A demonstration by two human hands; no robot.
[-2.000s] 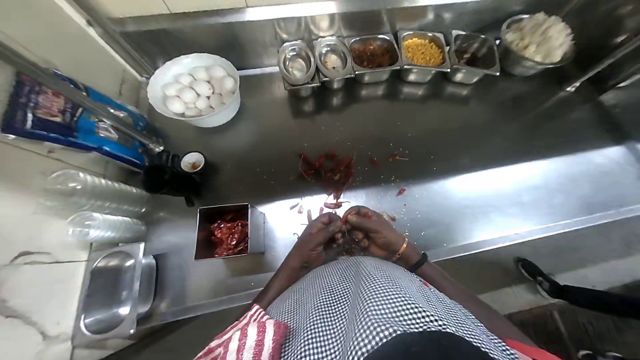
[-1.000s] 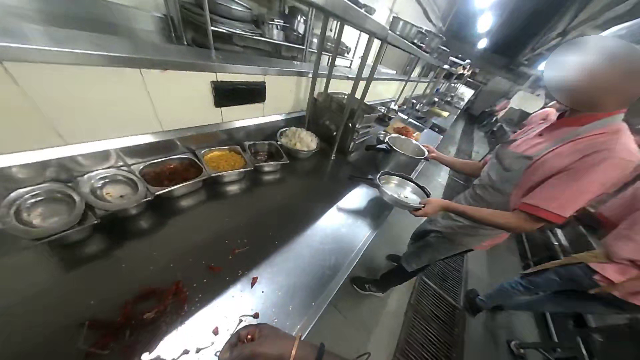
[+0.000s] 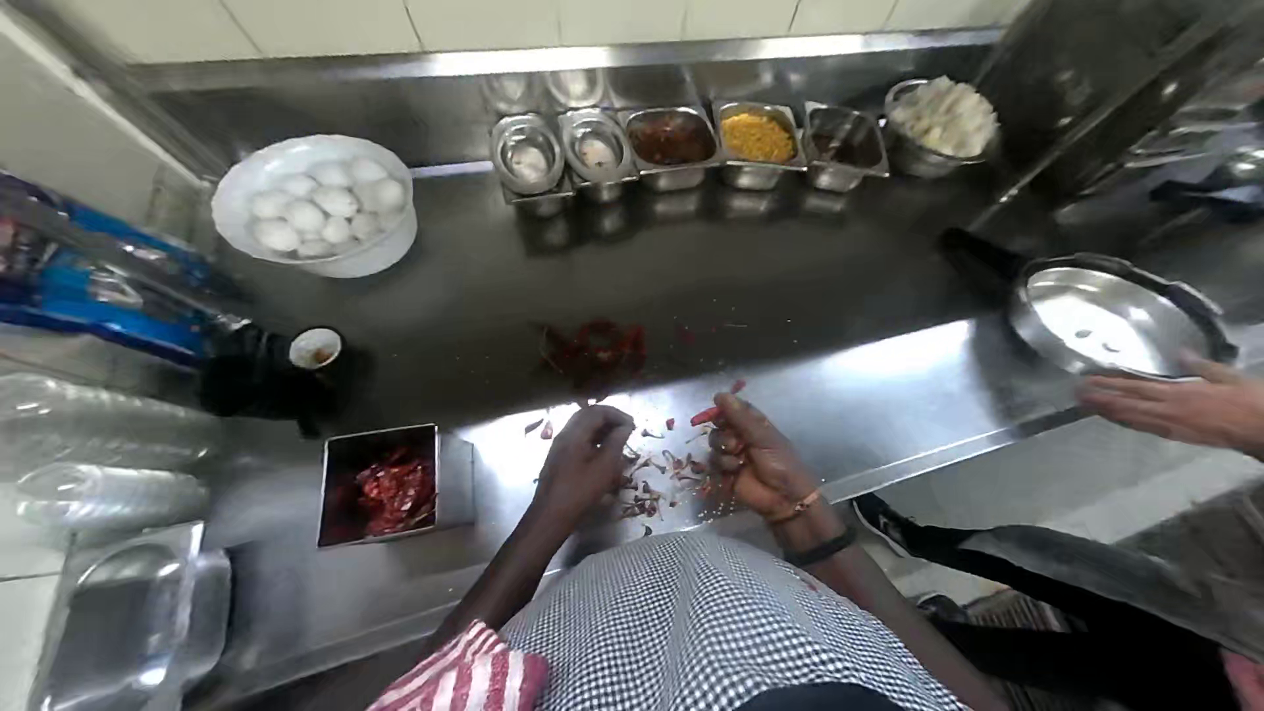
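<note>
My right hand (image 3: pixel 758 456) grips a dried red chilli (image 3: pixel 706 416) between thumb and fingers, above the front edge of the steel counter (image 3: pixel 444 326). My left hand (image 3: pixel 589 449) is bent with its fingertips near the counter; whether it pinches anything is not clear. Scattered chilli stems and seeds (image 3: pixel 647 484) lie between and below my hands. Farther back rests a small pile of dried red chillies (image 3: pixel 597 351). To the left, a square steel container (image 3: pixel 456 484) holds red chilli pieces (image 3: pixel 397 492).
A white bowl of eggs (image 3: pixel 395 242) stands back left, with steel pans of ingredients (image 3: pixel 673 178) and a bowl of white pieces (image 3: pixel 923 158) along the back. Plastic containers (image 3: pixel 109 499) are at left. At right, a co-worker's hand (image 3: pixel 1175 403) touches a steel pan (image 3: pixel 1027 316) on the counter.
The view has swung back down to the counter. The co-worker, who held two pans a second ago, now has a hand at a pan on the counter. My hands are farther apart than two seconds ago.
</note>
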